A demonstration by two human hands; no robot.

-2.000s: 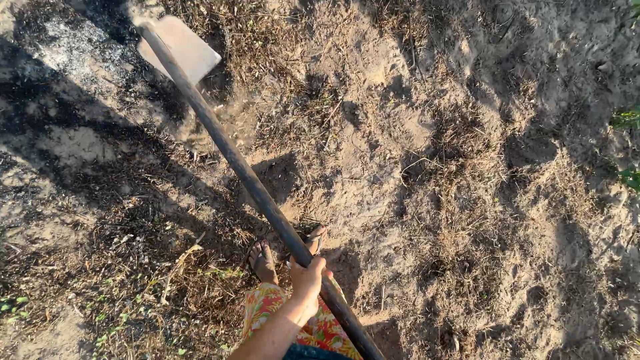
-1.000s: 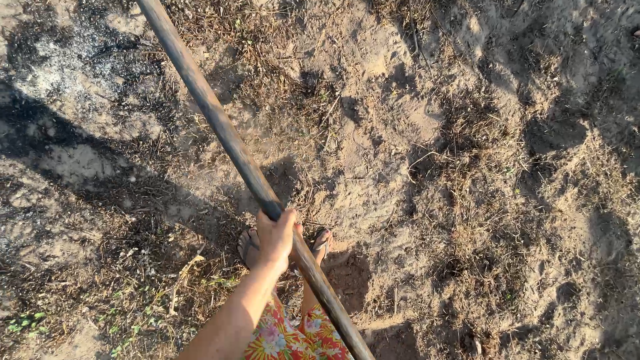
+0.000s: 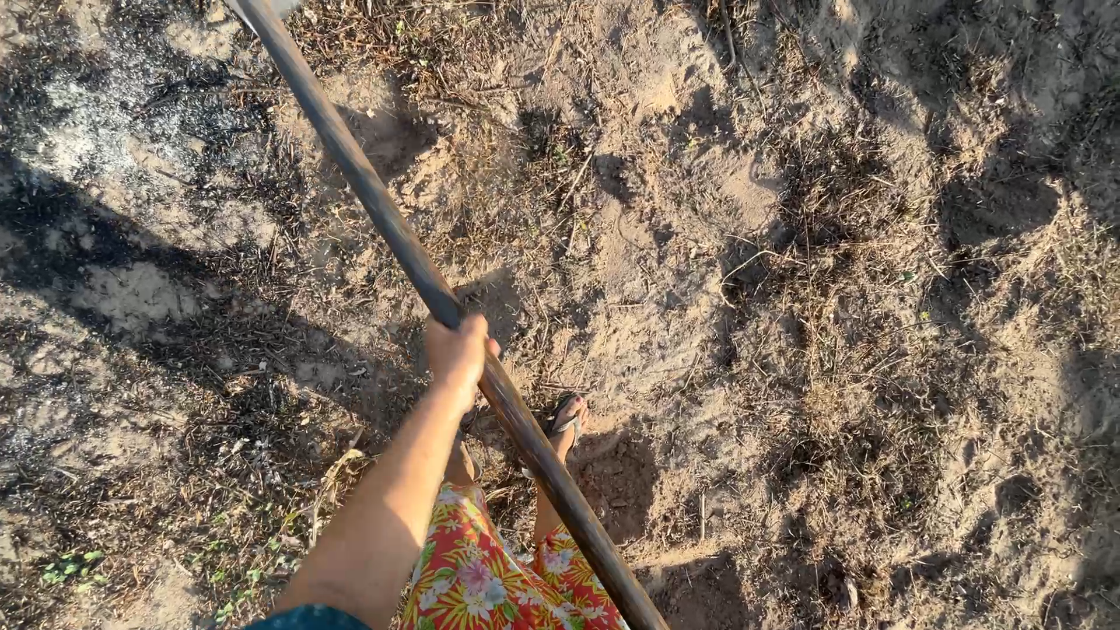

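My left hand [image 3: 461, 352] is closed around the middle of a long, dark wooden handle [image 3: 376, 197]. The handle slants from the top left of the head view down to the bottom edge, passing over my floral clothing [image 3: 481, 569]. At its top end only a sliver of the pale flat blade [image 3: 282, 5] shows; the rest lies beyond the frame. My right hand is not in view, and the handle's lower end is cut off by the bottom edge.
Dry, uneven soil [image 3: 744, 184] with dead grass and roots surrounds my sandalled foot [image 3: 569, 418]. Whitish ash [image 3: 79, 140] and blackened ground lie at the upper left. Small green plants [image 3: 74, 567] grow at the lower left.
The blade was in full view two seconds ago at the upper left; now it is almost wholly out of frame. My left hand still grips the handle. My feet have shifted.
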